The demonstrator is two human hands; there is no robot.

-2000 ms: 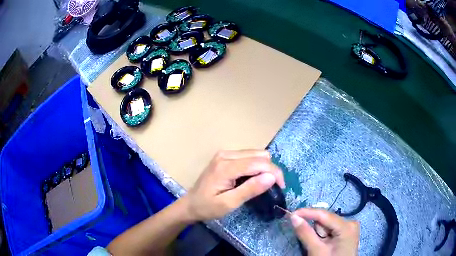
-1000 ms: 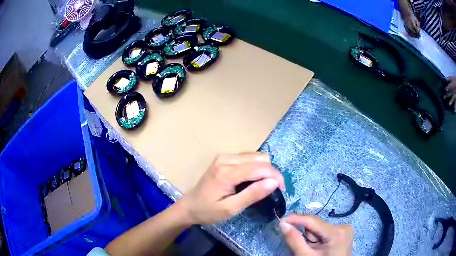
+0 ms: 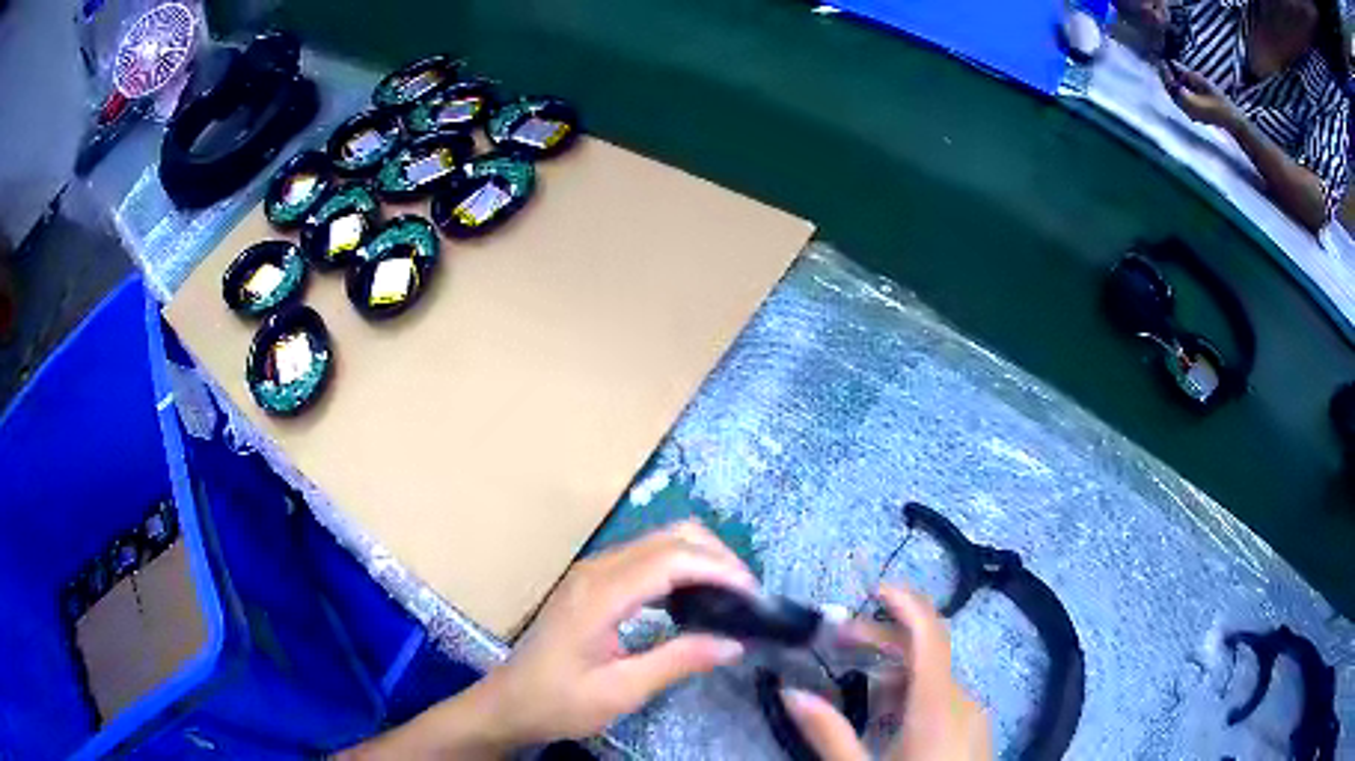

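My left hand (image 3: 632,639) grips a black ear cup housing (image 3: 736,613) by its edges, tilted over the bench. My right hand (image 3: 907,691) is at the cup's right end. Its fingers are around a black curved piece (image 3: 785,717) that looks like a yoke; motion blur hides the exact contact. A black headband (image 3: 1048,639) lies on the plastic-covered bench just right of my right hand, its forked end up and a thin wire beside it. Its lower part is cut off by the frame's bottom.
Several open cups (image 3: 394,280) with boards and batteries sit on a cardboard sheet (image 3: 520,402). A blue tote (image 3: 193,595) is at the left, stacked black rings (image 3: 238,127) and a fan (image 3: 153,52) behind. Another headband (image 3: 1293,684) lies right. Part-built headsets (image 3: 1189,327) are on the green belt (image 3: 951,193), a person opposite.
The view has shifted right. The cup has turned to a flatter tilt. My right hand has risen beside it, with the black curved piece now showing below. The belt headsets and the person have shifted in view.
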